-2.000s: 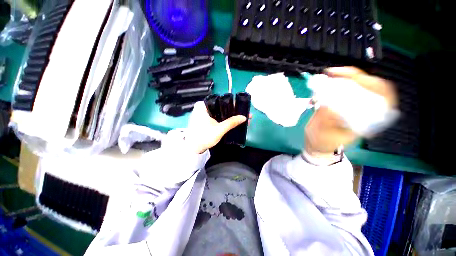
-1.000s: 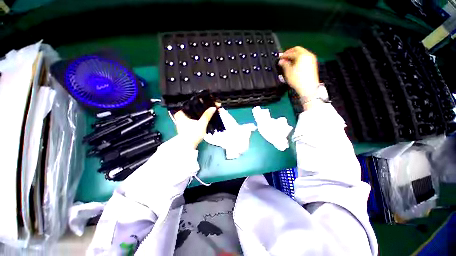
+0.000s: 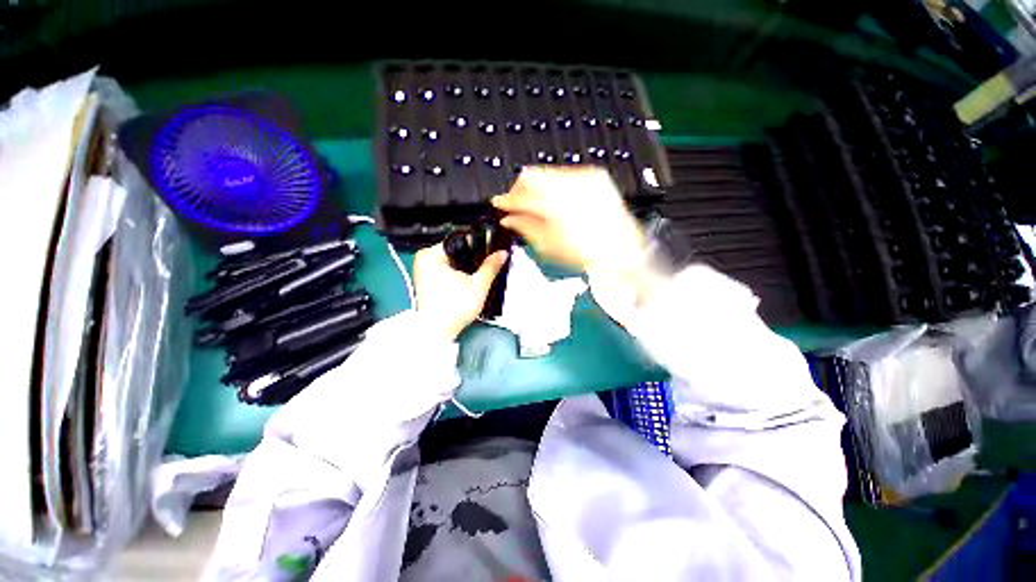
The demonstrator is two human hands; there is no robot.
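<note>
My left hand is closed around a few short black tubes, held upright with their open ends up. My right hand is slightly blurred, its fingertips together at the top of these tubes; whether they pinch a small part cannot be told. A crumpled white cloth lies on the green mat just right of the tubes. Behind the hands is a black tray with rows of bright dots.
A loose pile of black tubes lies at left, below the purple-blue fan. Bagged white trays stand at far left. Ribbed black trays are at right. A white cable runs past my left hand.
My right hand has moved left from the dotted tray's right edge to the tubes in my left hand. The right-hand cloth piece no longer shows; my right arm now covers that area.
</note>
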